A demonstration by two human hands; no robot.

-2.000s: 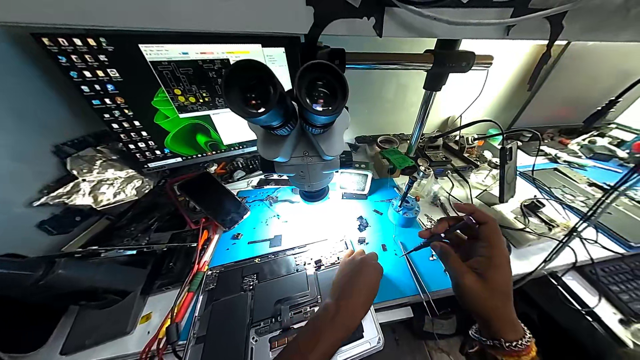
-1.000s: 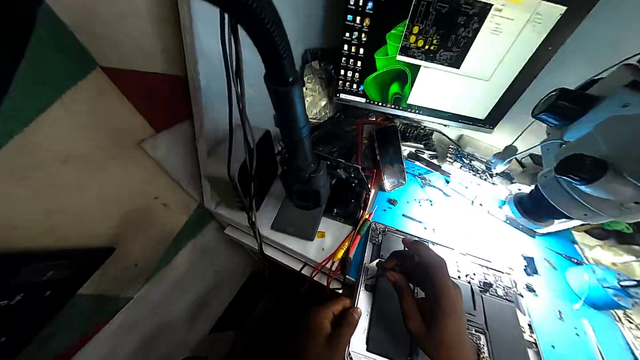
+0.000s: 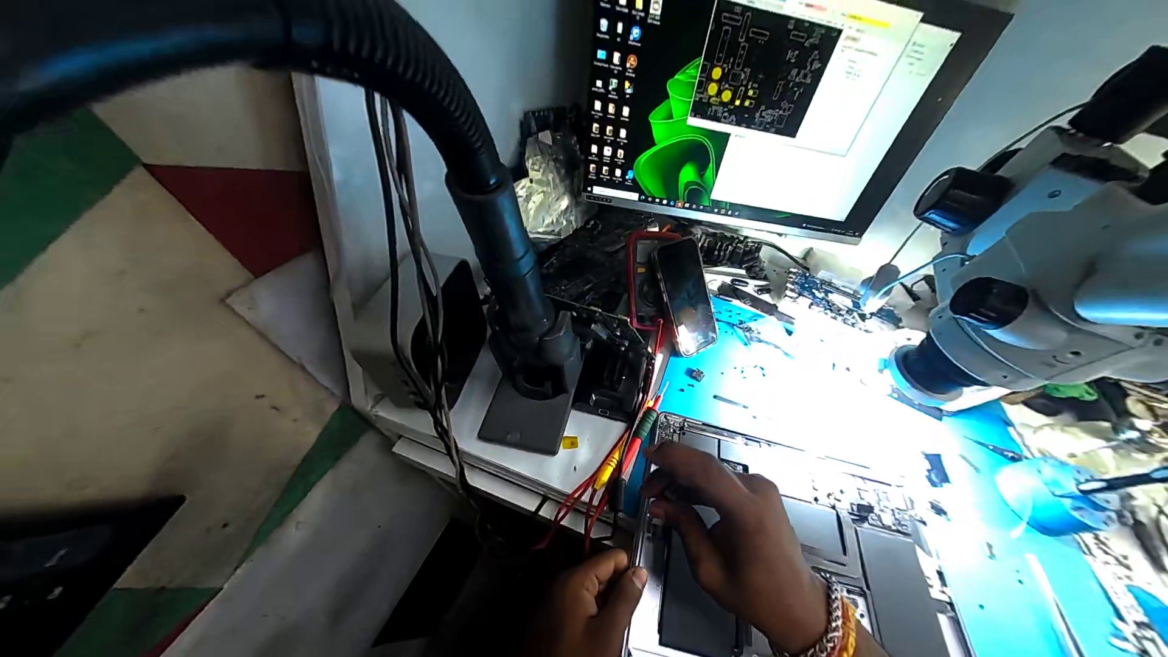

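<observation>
An opened laptop chassis (image 3: pixel 826 538) with dark battery cells (image 3: pixel 698 598) and a lit circuit board (image 3: pixel 867 497) lies at the lower right on a blue mat. My right hand (image 3: pixel 744 529), wearing bracelets at the wrist, is over its left part; the fingertips are pinched near the left edge, and what they hold is too small to tell. At the near left side, my left hand (image 3: pixel 598 598) grips the chassis edge between thumb and fingers. The microscope (image 3: pixel 1022 292) stands over the brightly lit mat, to the right of both hands.
A black flexible duct (image 3: pixel 502 246) rises beside the left table edge. Red and yellow test leads (image 3: pixel 607 470) run along the chassis's left. Behind are a phone (image 3: pixel 684 297), a red-framed meter (image 3: pixel 643 274) and a monitor (image 3: pixel 776 109). A blue container (image 3: pixel 1049 497) stands at the right.
The view has swung left. My right hand, earlier holding a thin dark tool right of the laptop, is now at the chassis's left edge. My left hand has moved from the board to that edge.
</observation>
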